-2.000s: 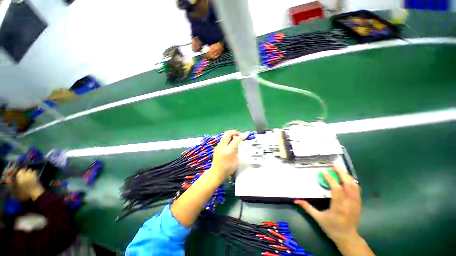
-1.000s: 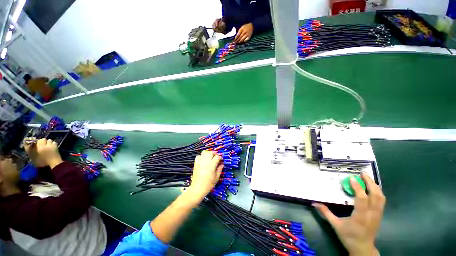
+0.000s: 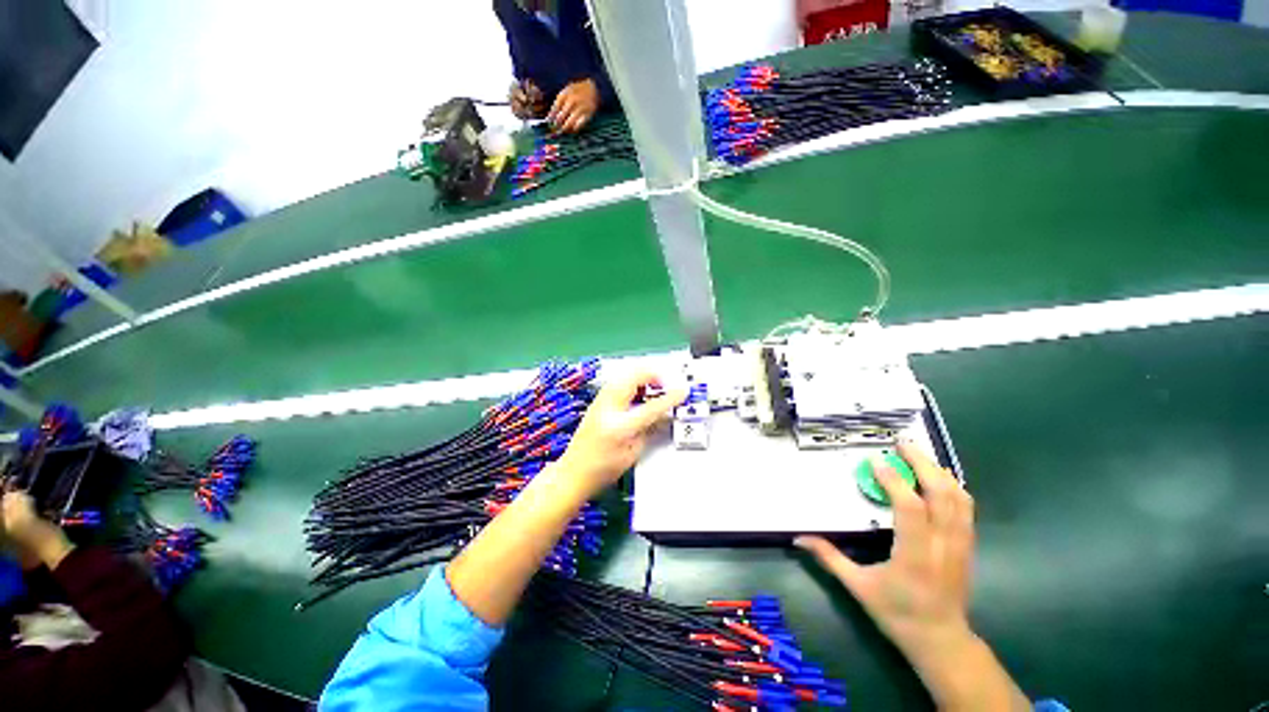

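Note:
The white bench press (image 3: 752, 494) stands in front of me, its metal slide block (image 3: 846, 383) on top. My left hand (image 3: 624, 429) is at the press's left side, thumb and fingertips closed on a blue terminal end (image 3: 695, 397) at the small silver clamp (image 3: 690, 430). The rest of that lead is hidden by the hand. My right hand (image 3: 912, 556) rests with its fingers on the green button (image 3: 885, 477), thumb spread at the press's front edge, holding nothing. A pile of black cable leads (image 3: 418, 487) with red and blue ends lies left of the press.
A second pile of leads (image 3: 668, 640) lies nearer me, below the press. A metal post (image 3: 685, 264) rises behind the press, with a pale air hose (image 3: 800, 230). Across the bench are a person's hands (image 3: 557, 106), leads and a black tray (image 3: 1005, 53). Another person's sleeve (image 3: 105, 598) is at left.
My left hand has moved from the lead pile to the clamp and now holds a blue end there. My right hand stays at the green button. The view has shifted.

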